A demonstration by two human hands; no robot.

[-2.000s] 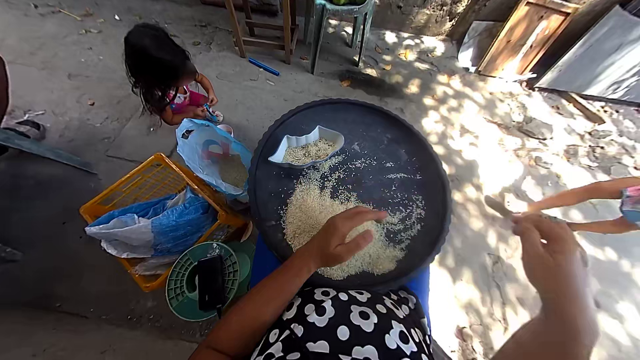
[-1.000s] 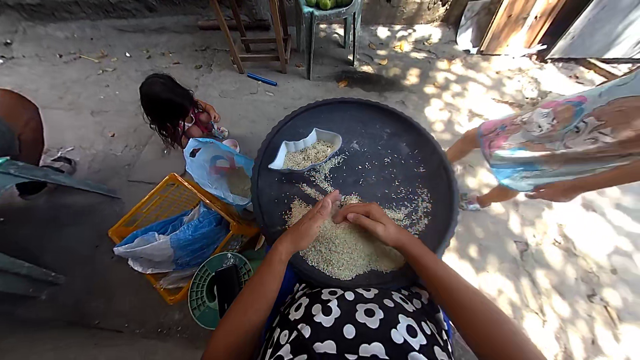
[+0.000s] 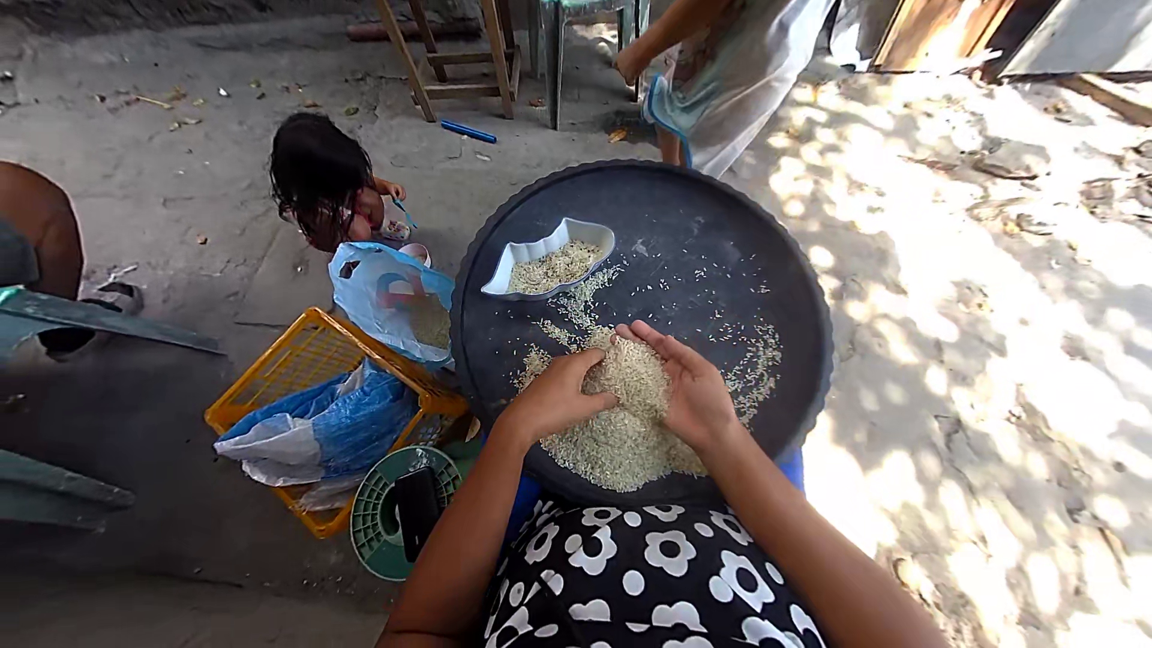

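Observation:
A large round dark tray [image 3: 693, 229] with a ridged rim lies across my lap. On its near half is a heap of rice grains [image 3: 612, 450]. My left hand [image 3: 562, 391] curves against the heap's left side, thumb and fingers apart. Opposite it, my right hand [image 3: 688, 382] is cupped, palm turned up and inward, with rice lying against the palm and fingers. Between the two hands the grains are mounded. A white wavy-edged dish [image 3: 549, 261] holding rice rests on the tray's upper left. Loose grains are scattered over the right side.
Left of the tray are a light blue plastic bag [image 3: 387, 301] containing grain, a yellow crate [image 3: 270, 369] with blue and white sacks, and a green round plastic piece [image 3: 369, 531] under a dark phone-like object [image 3: 416, 513]. A person squats beyond the bag; another stands behind the tray.
My right hand, away from the tray two seconds ago, came in beside my left. Since one second ago the hands have parted around the mounded rice. The standing person has moved from the right to behind the tray.

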